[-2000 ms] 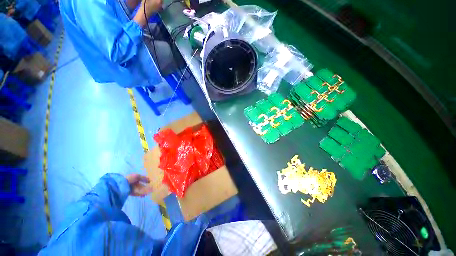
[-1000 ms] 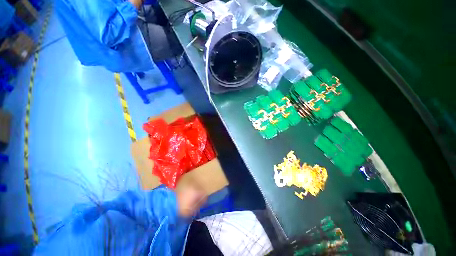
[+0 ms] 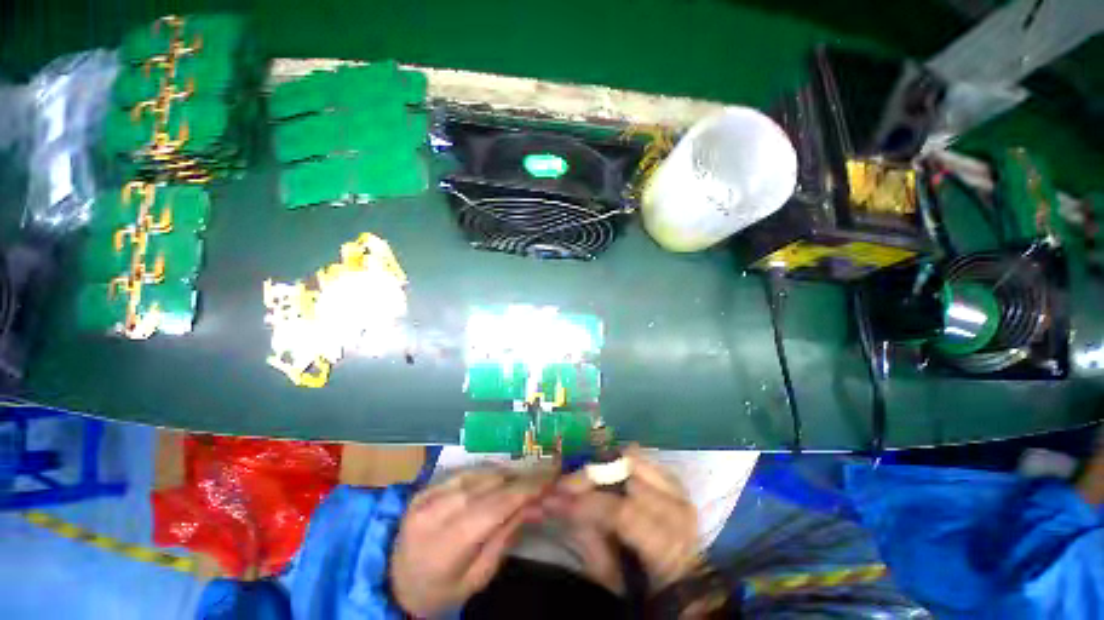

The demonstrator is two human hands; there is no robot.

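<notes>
A green PCB panel (image 3: 496, 380) with orange flexible circuits along its middle lies at the bench's front edge; glare whitens its far part. My right hand (image 3: 654, 515) is just in front of it, closed on the soldering iron, whose pale collar (image 3: 609, 471) shows between the fingers. My left hand (image 3: 466, 533) is beside it, fingertips together near the panel's front edge; whether it holds anything is too small and blurred to tell. The loose yellow-white FPC pile (image 3: 345, 303) lies left of the panel.
Bare panels (image 3: 351, 133) lie behind the pile, finished panels (image 3: 182, 91) far left. A fume fan (image 3: 533, 218), a white plastic tub (image 3: 723, 179) and a soldering station (image 3: 835, 182) stand behind and right, with black cords (image 3: 785, 363). A red bag (image 3: 236, 503) is below; another person's blue sleeve (image 3: 969, 527) shows right.
The view has turned from the floor and box at left to the bench in front. Both hands are now together at the panel, with the iron in my right hand.
</notes>
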